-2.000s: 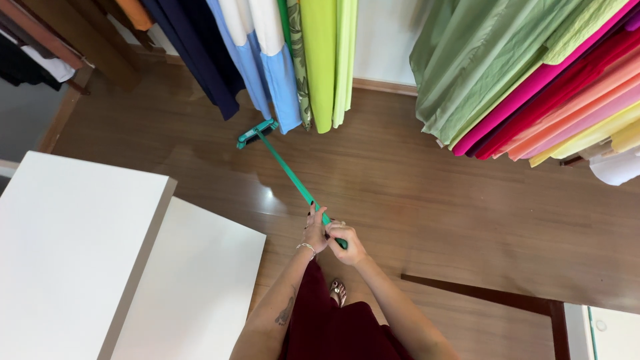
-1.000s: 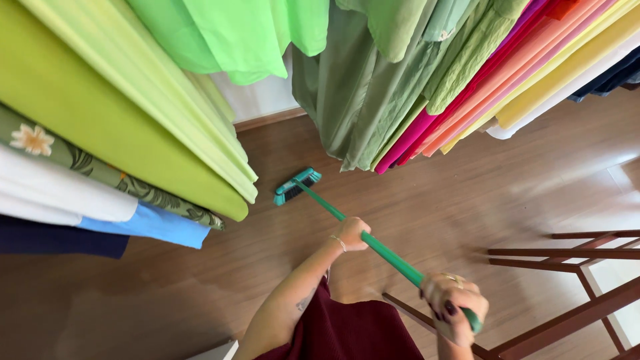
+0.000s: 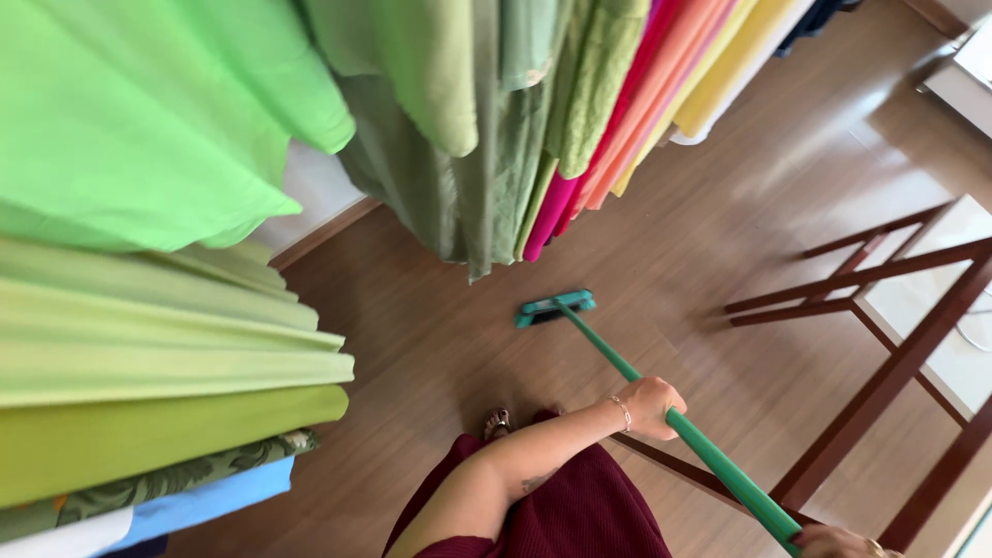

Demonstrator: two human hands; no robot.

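Observation:
A push broom with a teal head (image 3: 555,308) and dark bristles rests on the wood-look floor, just beyond the hems of hanging green and magenta garments. Its green handle (image 3: 725,461) slants down to the lower right. My left hand (image 3: 652,408), with a chain bracelet at the wrist, is closed around the middle of the handle. At the bottom right edge my right hand (image 3: 841,542) grips the handle's upper end; most of that hand is cut off by the frame.
Bright green garments (image 3: 155,116) hang close on the left, above more lime and blue ones. Coral and yellow garments (image 3: 659,101) hang at the upper centre. A dark red-brown frame (image 3: 891,380) with legs stands on the right, beside a white surface (image 3: 938,310). My sandalled foot (image 3: 497,422) shows below.
The view has swung far to the right along the garments. The broom head has moved from below the blue garments to near the green and magenta ones. Both hands were close together on the handle; now they are apart.

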